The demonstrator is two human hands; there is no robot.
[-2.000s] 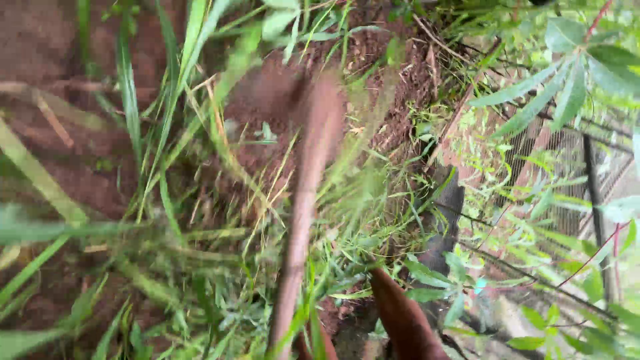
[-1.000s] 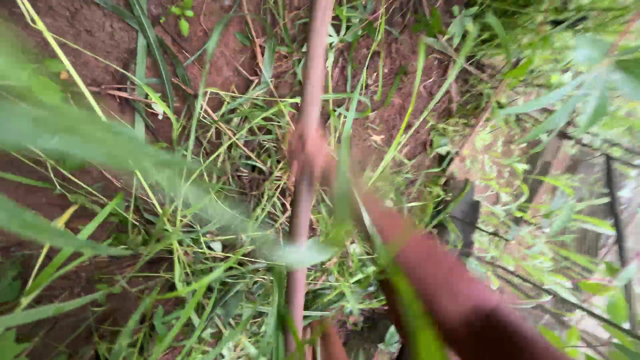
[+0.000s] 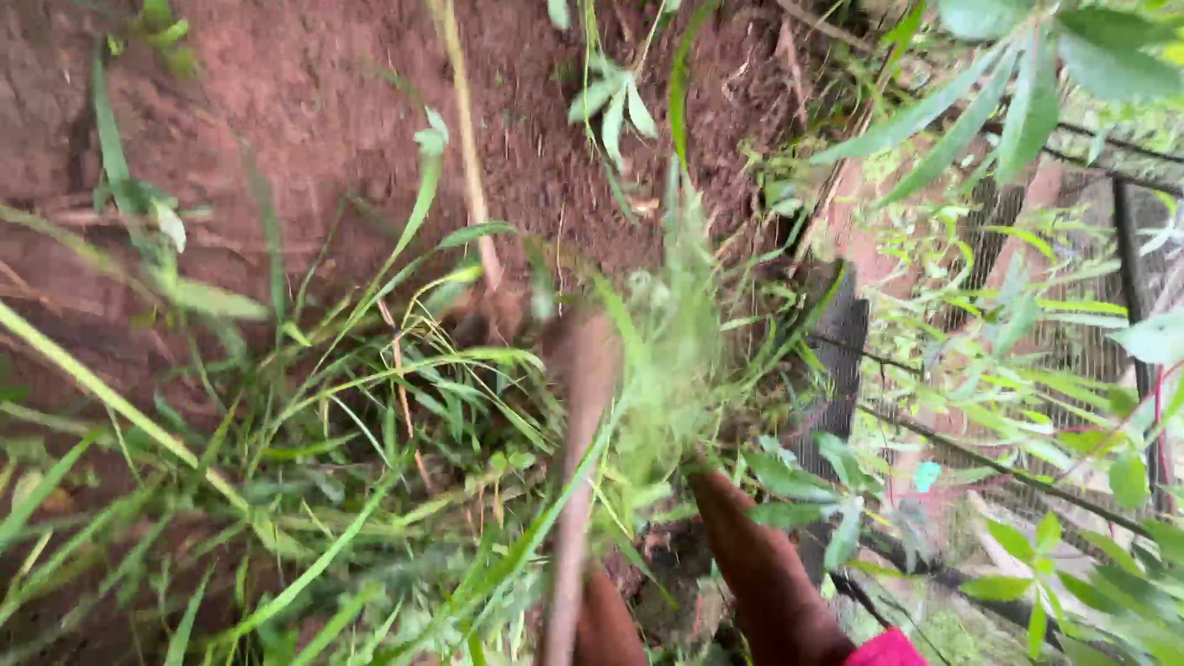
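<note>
Neither of my hands shows in the head view. A long wooden handle rises from the bottom edge to the middle. Its far end is blurred against the weeds and soil, so any tool head there cannot be made out. Green grass and weeds surround that end, and a tuft just right of the handle is smeared by motion. Two brown limbs, which look like bare feet or lower legs, stand at the bottom: one beside the handle, the other further right, with pink cloth at its lower end.
Bare reddish soil spans the upper left. Leafy plants hang close at the right. Behind them are dark rods, mesh and a dark post or board. A pale stalk lies across the soil.
One second ago an arm reached in from the lower right with its hand on the handle; that arm is now out of view. The handle, which then ran past the top edge, now ends mid-frame.
</note>
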